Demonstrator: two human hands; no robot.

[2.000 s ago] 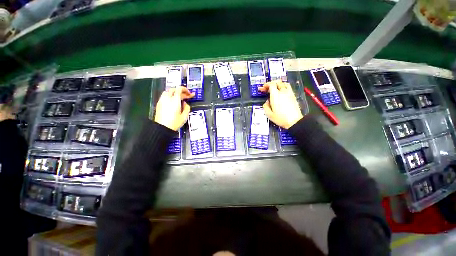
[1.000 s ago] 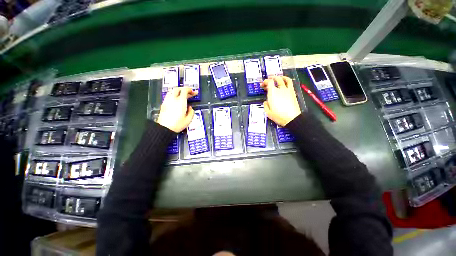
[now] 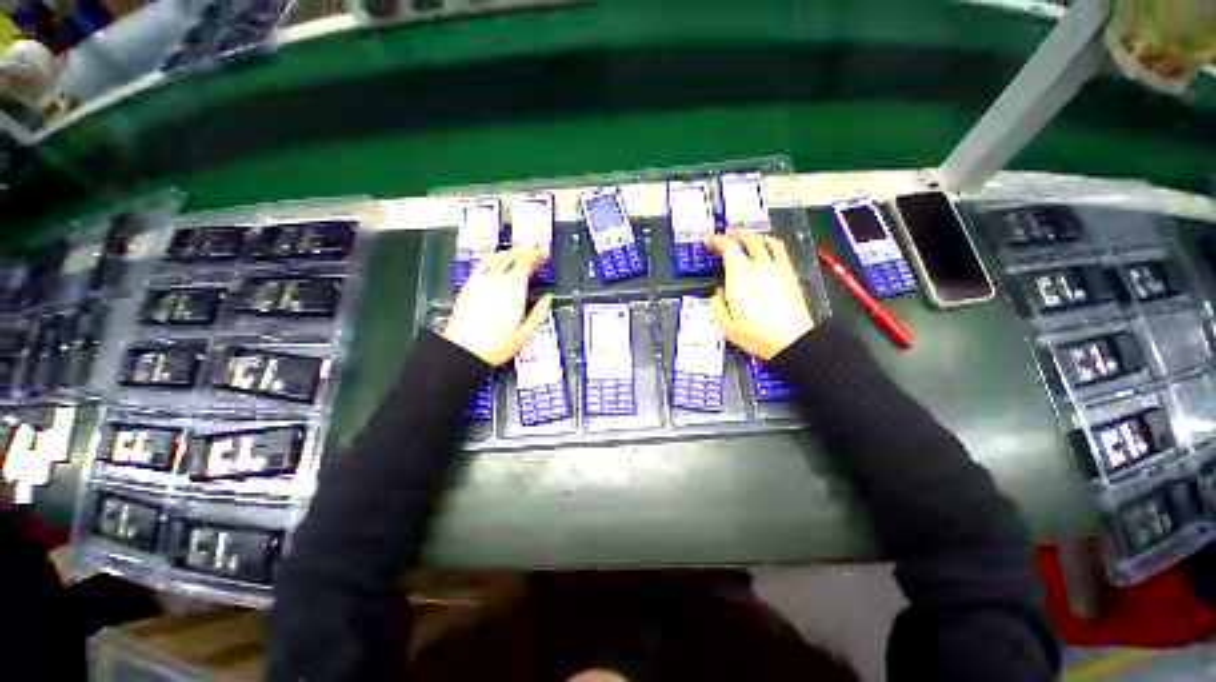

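A clear plastic tray (image 3: 534,434) holds two rows of blue keypad phones, most with bright white displays. My left hand (image 3: 499,305) rests over the tray's left part, fingertips at the keys of the upper-row phones (image 3: 532,221). My right hand (image 3: 762,296) lies over the right part, fingertips at the lower keys of upper-row phones (image 3: 691,213). Both hands partly cover the outer lower-row phones. The middle upper phone (image 3: 612,233) lies tilted with a bluish display. Neither hand lifts a phone; the fingers are partly bent and their exact contact is unclear.
Right of the tray are a red pen (image 3: 867,299), a single keypad phone (image 3: 875,249) with a dark display and a black smartphone (image 3: 944,248). Trays of dark phones stand left (image 3: 323,433) and right (image 3: 1083,504). A pale post (image 3: 1027,96) rises at the back right.
The tray and bench sit slightly lower in the view. The second upper-left phone's display turned from bluish to white, the middle one's from white to bluish. Both hands stay over the same phones.
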